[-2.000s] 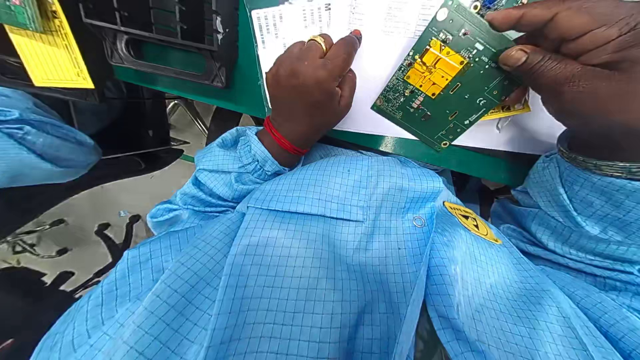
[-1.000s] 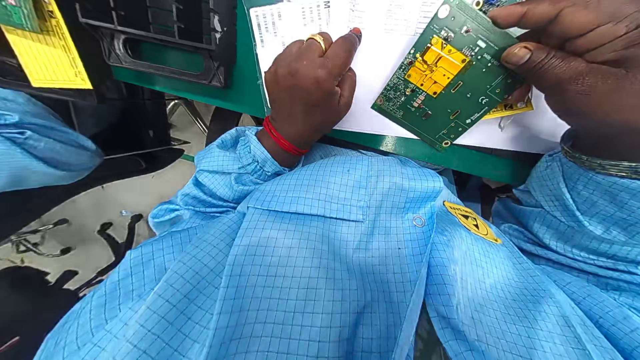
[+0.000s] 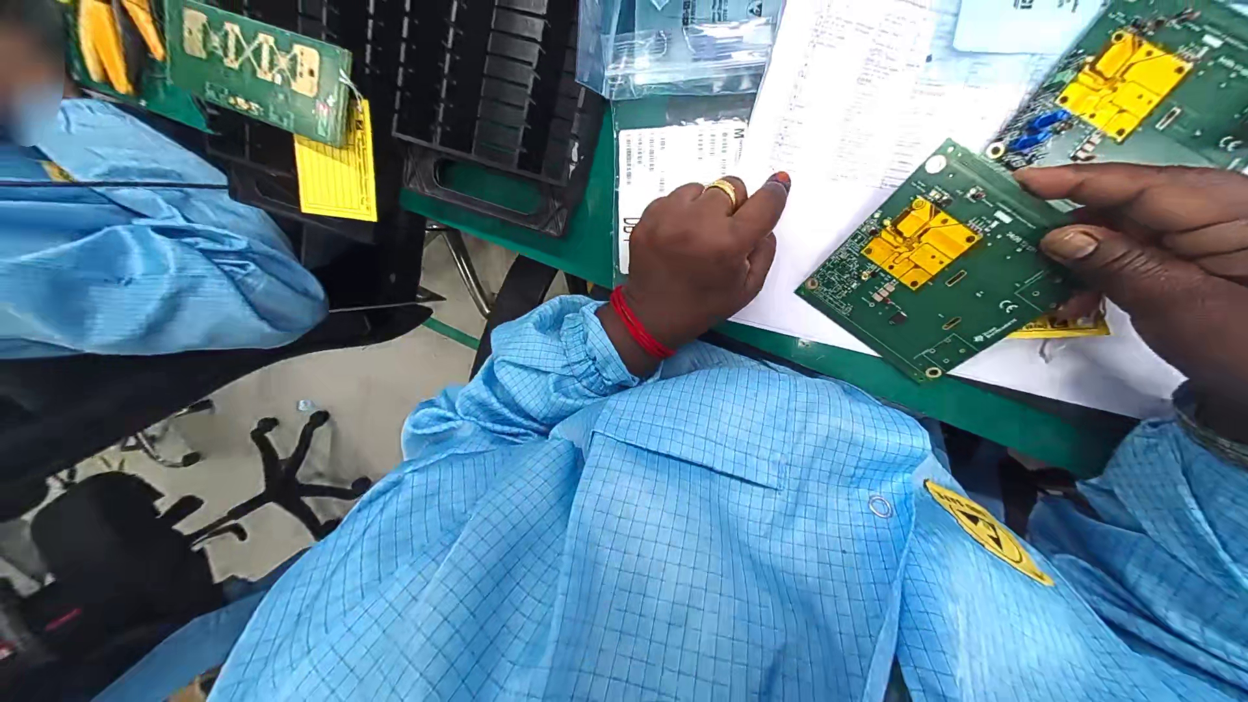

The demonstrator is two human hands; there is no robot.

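My right hand (image 3: 1150,253) pinches the upper right edge of a green printed circuit board (image 3: 1014,283) that carries a gold-coloured section. The board is tilted above white paper, its lower corner over the table edge. Behind it, at the top right, is a second similar green board (image 3: 1160,127) with blue components. My left hand (image 3: 697,253) rests on printed sheets (image 3: 838,107), index finger extended and the other fingers curled; nothing shows in it. A yellow tag (image 3: 1063,325) shows partly under the held board and my right hand.
Clear plastic bags (image 3: 682,49) lie beyond my left hand. A black slotted rack (image 3: 497,97) stands left of them on the green table mat (image 3: 585,239). Farther left, a co-worker's blue sleeve (image 3: 156,253) is near another circuit board (image 3: 258,68) with a yellow tag (image 3: 336,166).
The view has shifted so that more of the table's far side shows. Both hands keep about the same pose, and the board stays in my right hand.
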